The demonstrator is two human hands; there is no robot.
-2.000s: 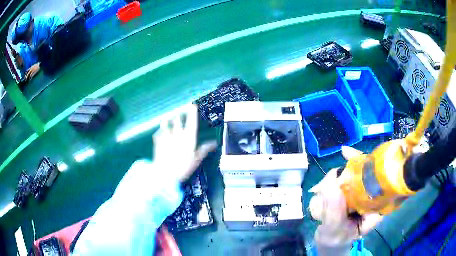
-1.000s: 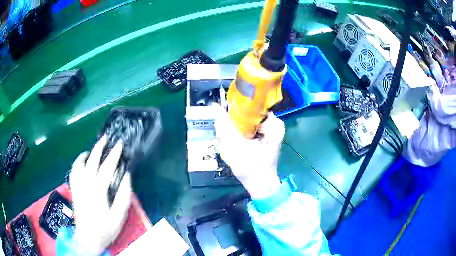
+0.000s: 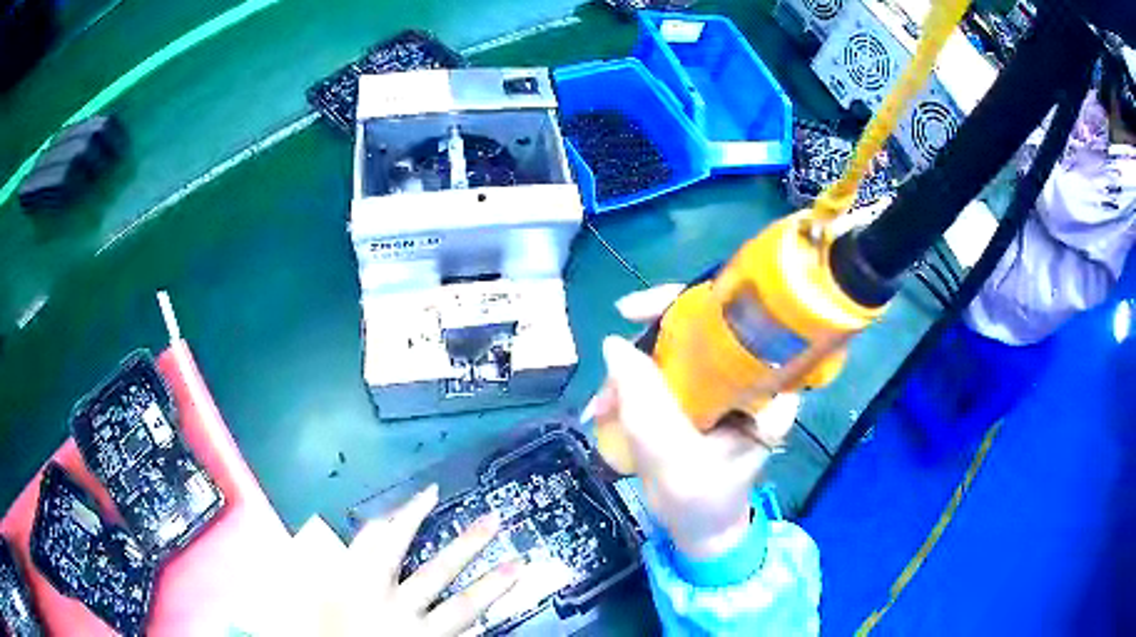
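Note:
My right hand (image 3: 698, 454) grips the orange electric screwdriver (image 3: 747, 336); its tip is hidden behind the hand. My left hand (image 3: 417, 579) has its fingers spread over a circuit board (image 3: 536, 529), which sits in a black housing (image 3: 623, 529) in front of the feeder. The fingers seem to lie on the board's left part; whether they press on it I cannot tell. A dark flat fixture (image 3: 386, 494) shows at the housing's left edge. The white screw feeder (image 3: 467, 249) stands behind the housing.
Blue parts bins (image 3: 729, 93) stand behind the feeder, one with dark screws. Units with boards (image 3: 143, 454) lie on the pink mat (image 3: 224, 460) at left. Black stacked housings (image 3: 72, 162) are far left. White boxes with fans (image 3: 866, 62) and a person's sleeve (image 3: 1053, 268) are at right.
The blurred unit near my left hand is gone from that spot; a board now sits in the housing under that hand. The screwdriver has moved right, away from the feeder. The view has shifted.

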